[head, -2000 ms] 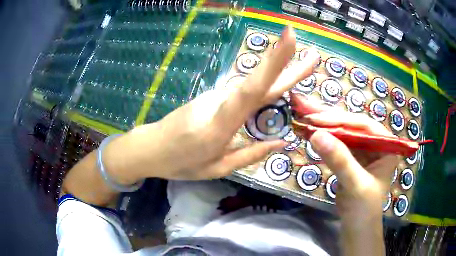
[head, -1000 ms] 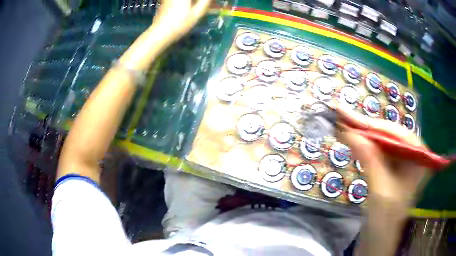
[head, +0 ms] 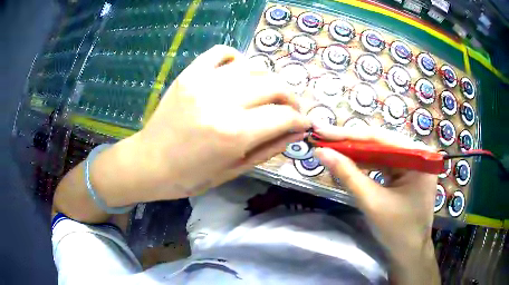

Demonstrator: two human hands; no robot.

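My left hand (head: 223, 119) has its thumb and fingertips closed together at the tool's tip, pinching the thin leads of a small round speaker unit (head: 298, 148). The unit shows just below the fingertips, its top edge partly covered. My right hand (head: 393, 192) is closed around a red pen-shaped hand tool (head: 385, 155) that points left. The tool's tip meets the left fingertips, and the exact contact is hidden. Below lies a clear blister tray (head: 473, 192) with rows of round units (head: 368, 68) with thin red wires. Both hands cover part of the tray.
Clear slotted trays (head: 89, 72) lie at left on the green mat, with yellow tape (head: 172, 55) between them and the blister tray. Labelled stacked trays (head: 438, 6) show at the far right. The dark and red tool cable (head: 474, 153) runs off right. The wearer's white clothing is below.
My left hand has come back from the far left to the tool's tip, where a unit shows at its fingertips. My right hand has shifted left, and the tray appears higher in view.
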